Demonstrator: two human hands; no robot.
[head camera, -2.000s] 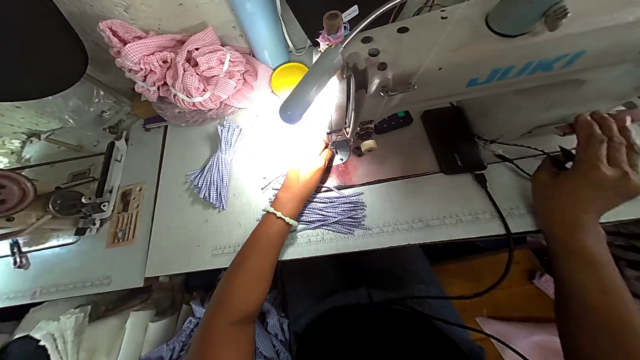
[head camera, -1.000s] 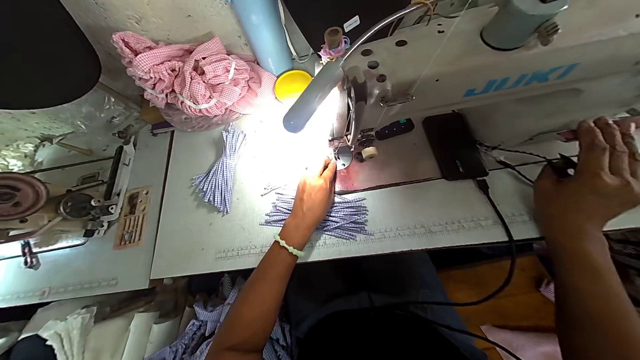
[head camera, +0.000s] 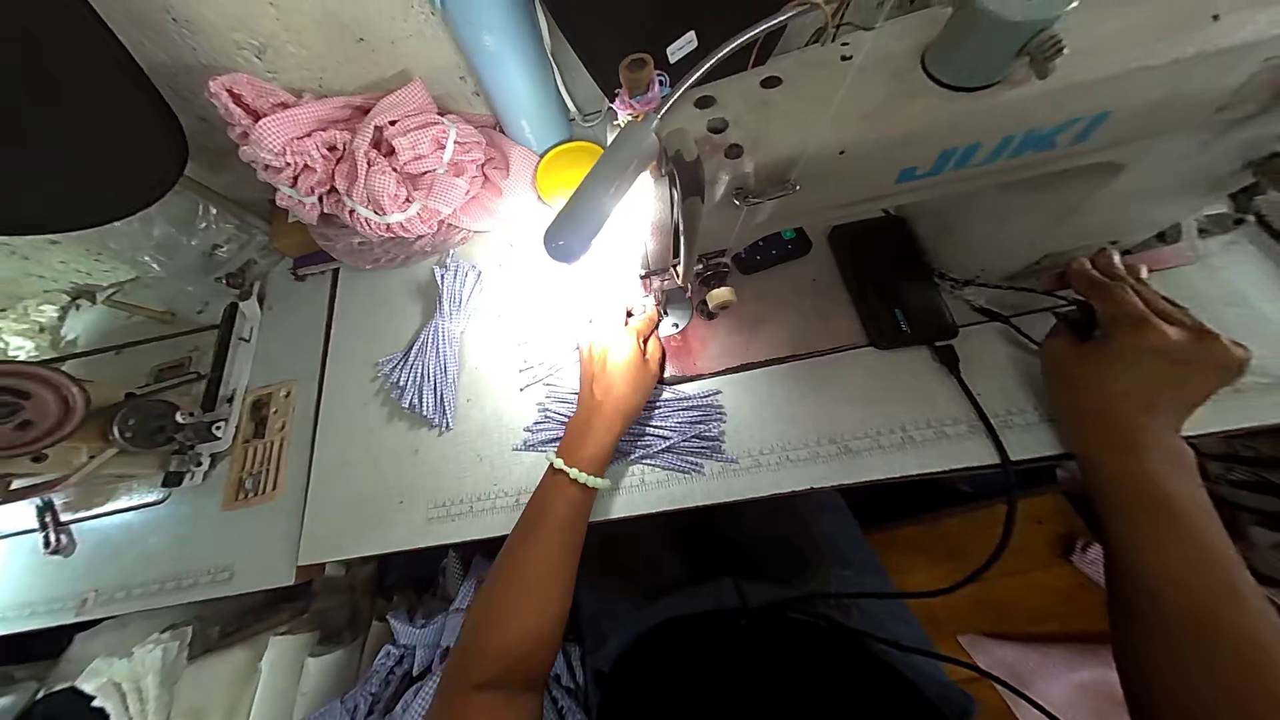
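Observation:
My left hand (head camera: 620, 360), with a pale beaded bracelet at the wrist, has its fingertips close by the presser foot and needle area of a JUKI sewing machine (head camera: 1000, 150). Glare from the lamp (head camera: 605, 190) hides whatever lies at the fingers. Under and beside that wrist is a pile of blue-checked fabric strips (head camera: 685, 430); a tied-looking bundle of similar strips (head camera: 435, 345) lies further left. My right hand (head camera: 1140, 330) rests at the right end of the machine bed by black cables, its fingers toward the machine's base; its grip is unclear.
A black power bank (head camera: 890, 280) with a cable lies on the bed, beside a small dark patterned object (head camera: 771, 250). Pink gingham fabric (head camera: 380, 160), a yellow bowl (head camera: 566, 170) and a blue cylinder (head camera: 510, 70) stand behind. Another sewing machine (head camera: 110, 430) is at the left.
The left hand stays near the needle area, with its fingers slightly shifted. The right hand has not plainly moved.

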